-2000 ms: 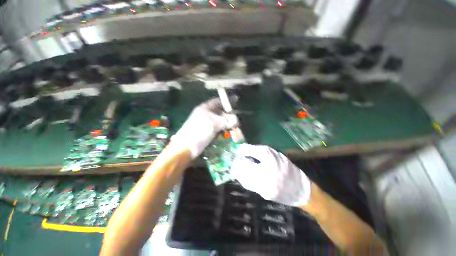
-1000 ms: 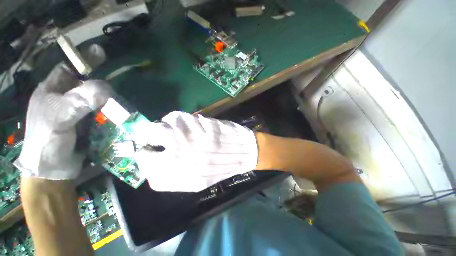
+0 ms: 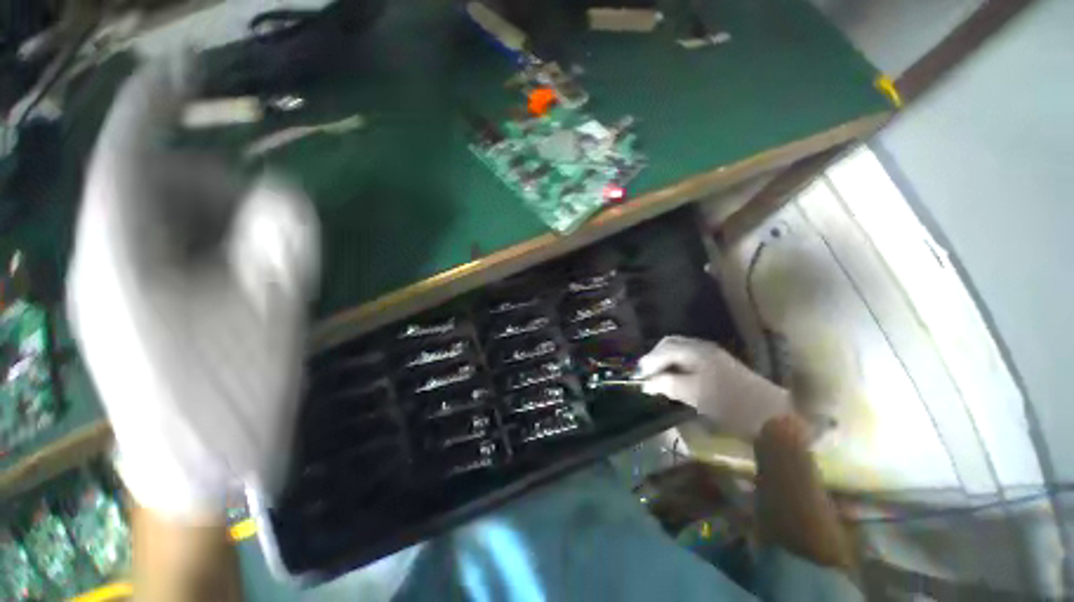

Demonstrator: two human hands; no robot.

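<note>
My gloved left hand [image 3: 189, 294] is blurred at the left, above the shelf's front edge, fingers apart and empty. My gloved right hand [image 3: 718, 386] is at the right part of the black slotted tray [image 3: 353, 535], gripping a circuit board [image 3: 615, 380] that shows edge-on as a thin line; how deep it sits in a slot cannot be told. Several boards stand on edge in rows in the tray. A white plug-in stick [image 3: 221, 112] lies on the green shelf mat beside my left hand.
Another green board [image 3: 563, 159] with an orange spot and a lit red light lies on the mat, a stick [image 3: 497, 26] at its far end. A pale strip [image 3: 624, 19] lies behind it. More boards [image 3: 26, 365] are at the left. A metal upright [image 3: 813, 182] stands right.
The board has left the space between my hands; my right hand has carried one down right to the tray. My left hand has let go, and the white stick now lies on the mat.
</note>
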